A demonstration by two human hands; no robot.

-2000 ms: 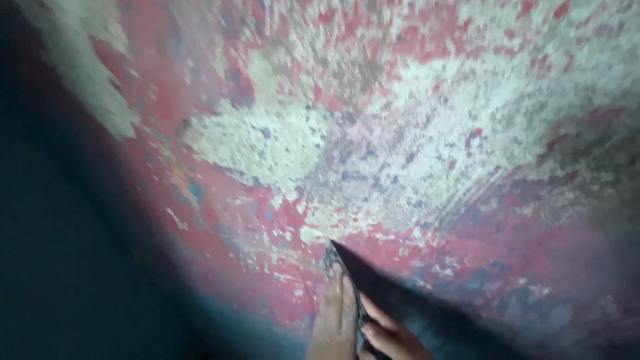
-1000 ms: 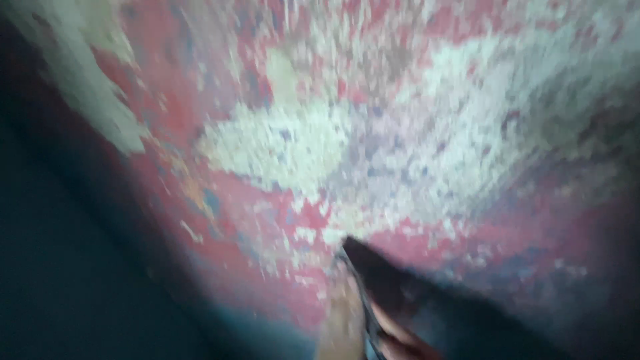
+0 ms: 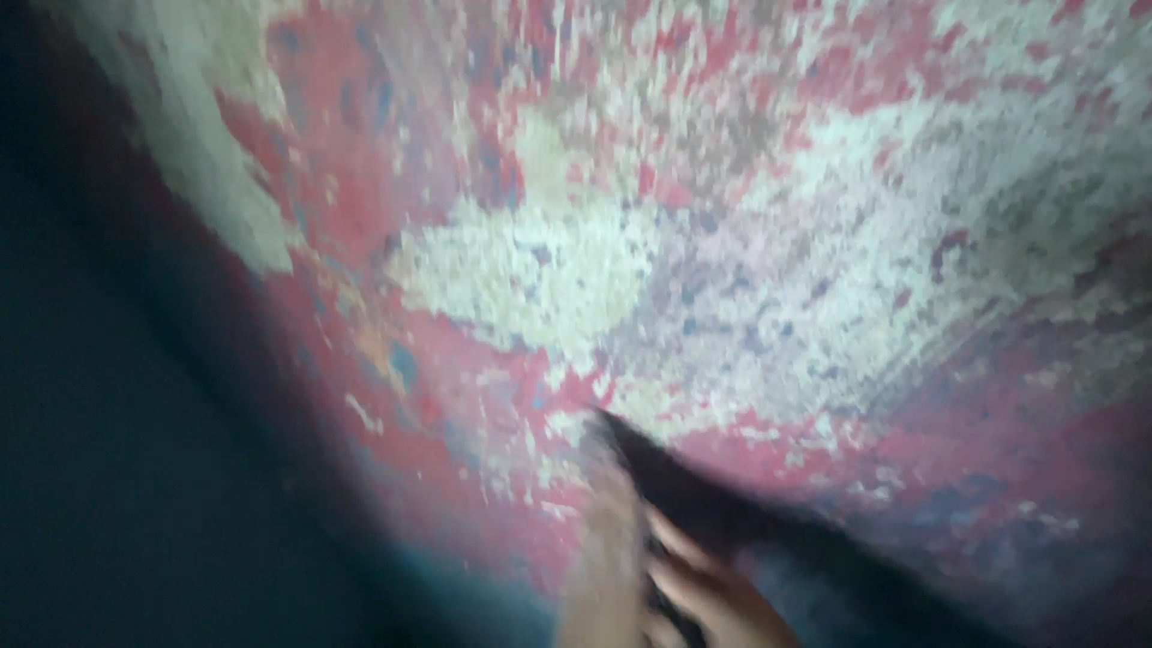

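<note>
A wall [image 3: 531, 270] with worn pink, red and blue paint and bare whitish patches fills most of the view. Low in the middle, my left hand [image 3: 607, 558] lies lengthwise along a narrow hand tool, its fingers straight and together. My right hand [image 3: 711, 589] is just right of it, fingers bent around the dark handle of the tool [image 3: 666, 594]. The tool's tip points up at the wall, near the lower edge of a whitish patch. Blur hides the tip's shape and whether it touches the wall.
A dark, plain surface [image 3: 135, 432] runs along the left side, meeting the painted wall at a slanting edge. A long dark shadow [image 3: 774, 517] stretches from the tool's tip down to the lower right. Rough grey-white patches [image 3: 855, 270] cover the wall at the right.
Both hands stay together on the tool near the same part of the wall. No plain change in the paint shows.
</note>
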